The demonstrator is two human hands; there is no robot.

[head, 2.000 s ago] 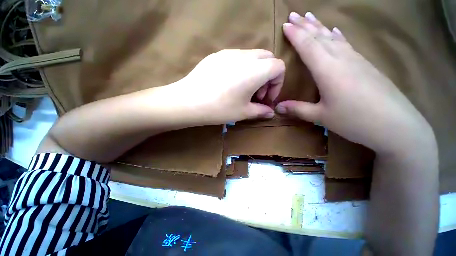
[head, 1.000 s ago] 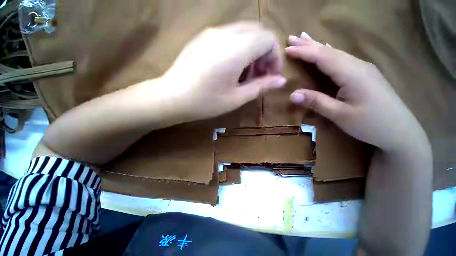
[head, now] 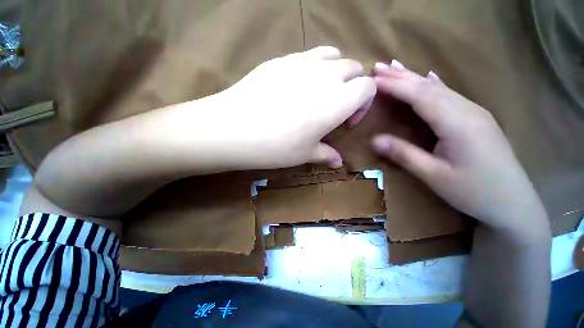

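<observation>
The tan-brown bag panel [head: 186, 57] lies flat with a centre seam. At its near edge is a stepped cut-out with a folded brown strip [head: 323, 200] and small white pieces [head: 373, 174] at its corners. My left hand [head: 301, 106] is palm down over the panel, fingers curled, its thumb at the cut-out's upper edge; nothing shows between thumb and fingers. My right hand [head: 458, 125] is right of it, thumb apart from the fingers and slightly blurred, with no object visible in it. Its fingertips are close to my left hand's knuckles.
A strap tab [head: 29, 116] lies on the panel at the left. A clear packet [head: 9, 46] is cut off at the upper left. Lower brown layers [head: 192, 261] show beneath the panel. A yellowish tape piece [head: 358, 277] is on the white tabletop [head: 320, 256].
The panel and cut-out appear further left and slightly lower in view. My hands were together at the cut-out's edge, then moved apart; my left thumb is back down near that edge.
</observation>
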